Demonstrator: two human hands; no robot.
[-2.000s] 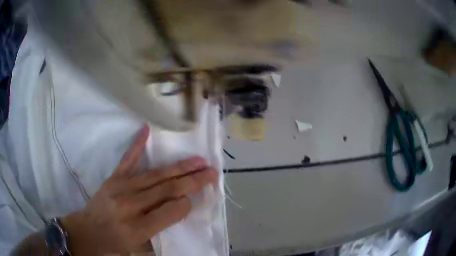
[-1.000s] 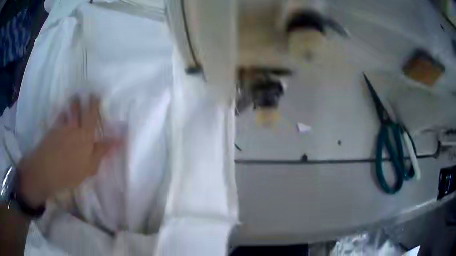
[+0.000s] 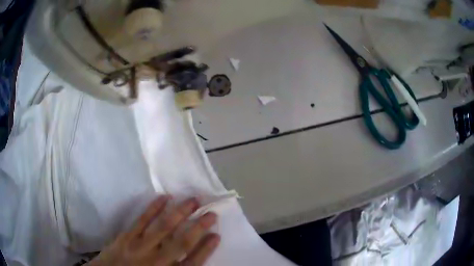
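Note:
The white garment body (image 3: 104,150) covers the left side of the machine bed and has dark double stitching. A plain white band (image 3: 169,140) runs from under the machine head down its right edge to a crosswise seam with a frayed end. The presser foot area (image 3: 182,78) is blurred, and the needle cannot be made out. My left hand (image 3: 166,234) lies flat with spread fingers on the cloth at the bottom, just below the crosswise seam, holding nothing visibly pinched. My right hand is not in view.
Shears with teal handles (image 3: 382,104) lie on the bed at the right, beside a slim white stick (image 3: 408,98). Small white scraps (image 3: 266,99) lie near the machine head. A crumpled shiny plastic bag (image 3: 384,234) is below the rounded table edge.
The view has shifted, showing the machine head farther left. My left hand has moved from the garment at the left to the cloth below the crosswise seam. The shears still lie on the bed.

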